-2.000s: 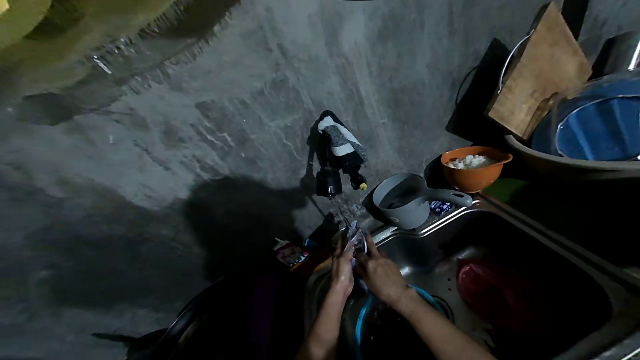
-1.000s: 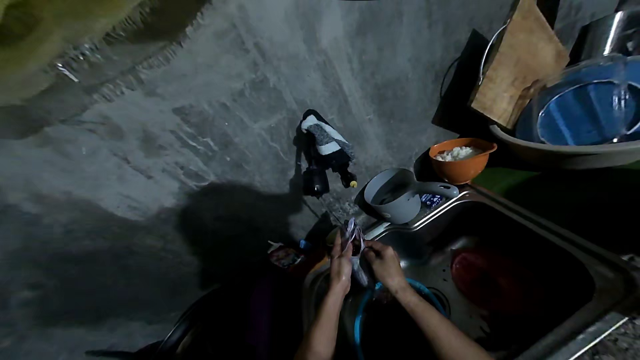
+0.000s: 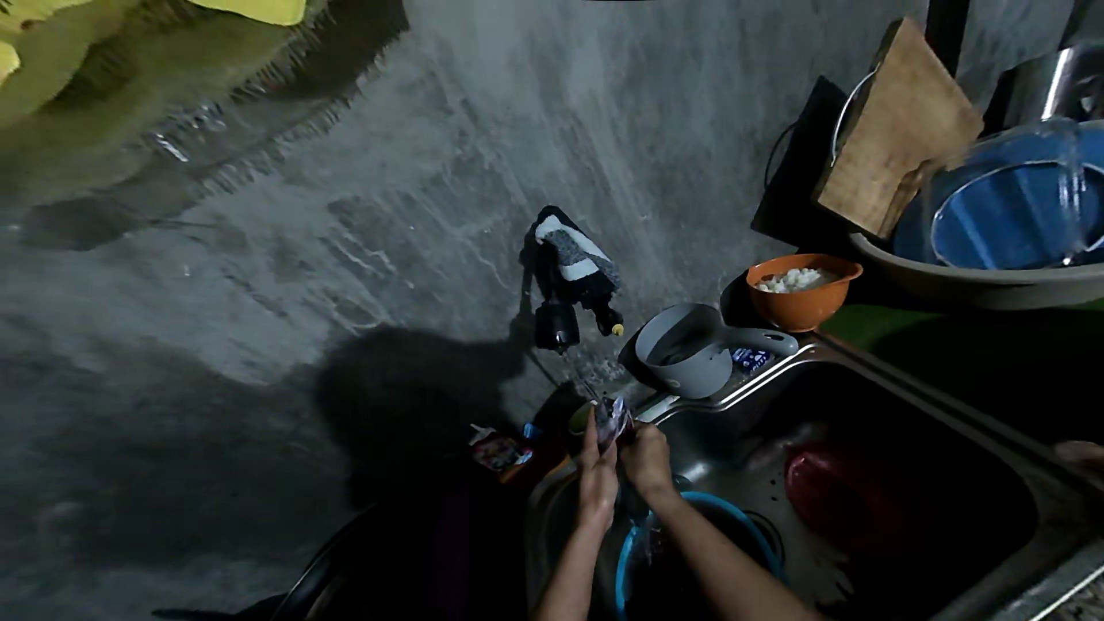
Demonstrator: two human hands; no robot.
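Under a thin stream of water from the black tap spout (image 3: 557, 326), my left hand (image 3: 598, 479) holds a wet, shiny, whitish and purplish item (image 3: 611, 421), perhaps a fish or a plastic packet; I cannot tell which. My right hand (image 3: 647, 457) grips the same item from the right side, its fingers curled. Both hands are over the metal sink (image 3: 690, 444), above a basin with a blue rim (image 3: 730, 504). A cloth in black, grey and white (image 3: 576, 257) is wrapped about the tap.
A grey dipper (image 3: 700, 375) sits on the sink's corner beside an orange bowl (image 3: 802, 304) with white contents. A red object (image 3: 832, 496) lies in the sink. Behind, a wooden board (image 3: 906, 129) leans by a large tub (image 3: 975, 285) holding blue ware. Small packets (image 3: 498, 450) are left of the hands.
The hands stay together at the item under the tap, and my right hand has closed in on it from its right side.
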